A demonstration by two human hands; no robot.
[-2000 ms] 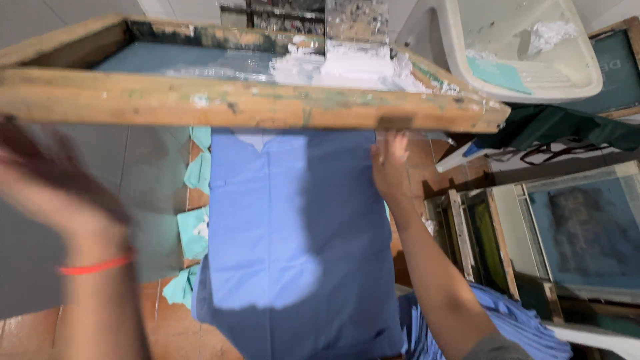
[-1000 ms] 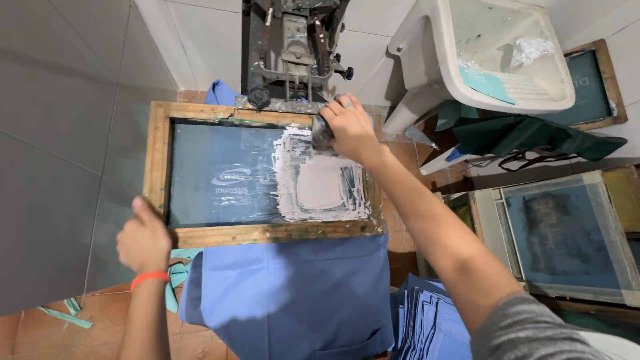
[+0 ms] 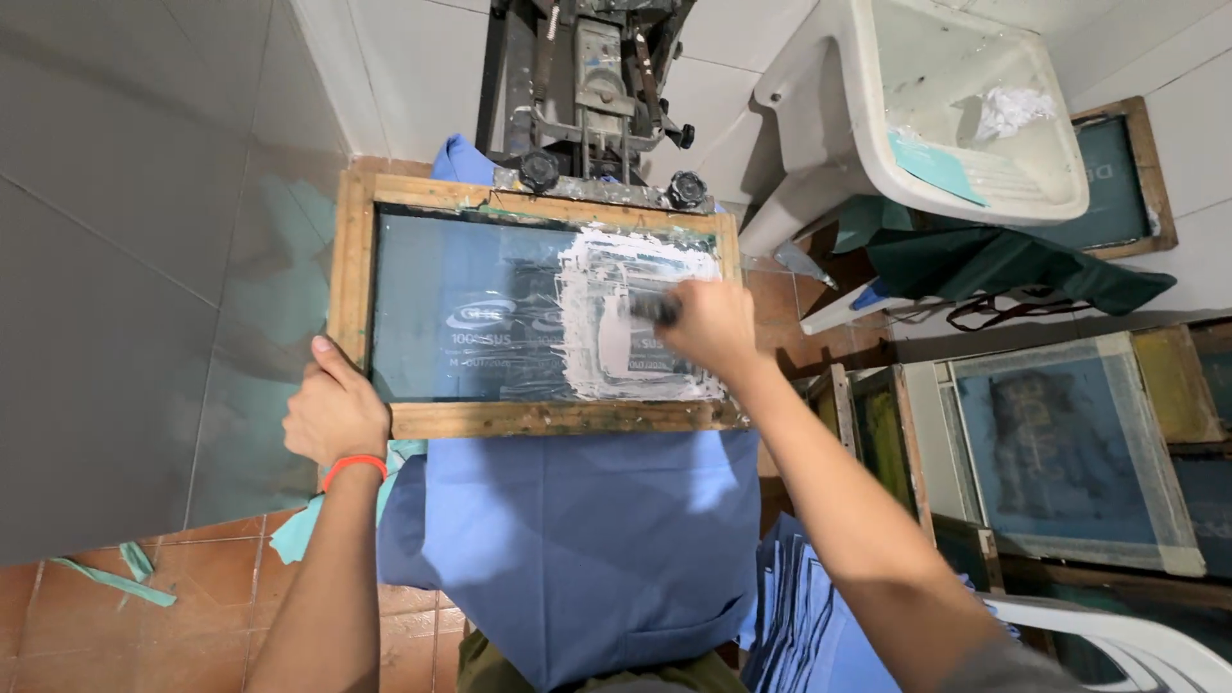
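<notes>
A wooden-framed printing screen (image 3: 549, 420) lies flat over a blue garment (image 3: 597, 539), its far side clamped to a metal screen-printing press (image 3: 602, 91). My left hand (image 3: 337, 409), with a red wristband, grips the frame's near left corner. In my right hand (image 3: 710, 327) is a dark squeegee (image 3: 656, 308), slightly blurred, pressed on the mesh at the right part of the screen. White ink (image 3: 587, 260) is spread around and under it in a rough square. Light lettering shows through the mesh. The squeegee's lower edge is partly hidden by my hand.
A white plastic basin (image 3: 1020, 183) with crumpled material stands at the upper right. Other framed screens (image 3: 1059, 452) lean at the right, near a dark green cloth (image 3: 1011, 269). Folded blue fabric (image 3: 818, 616) is stacked at the lower right, beside a white chair (image 3: 1107, 621). Teal scraps (image 3: 120, 582) lie on the floor.
The raised screen has come down flat on the garment. My left hand has taken hold of its frame. My right hand has moved the squeegee from the far edge toward the middle of the inked area.
</notes>
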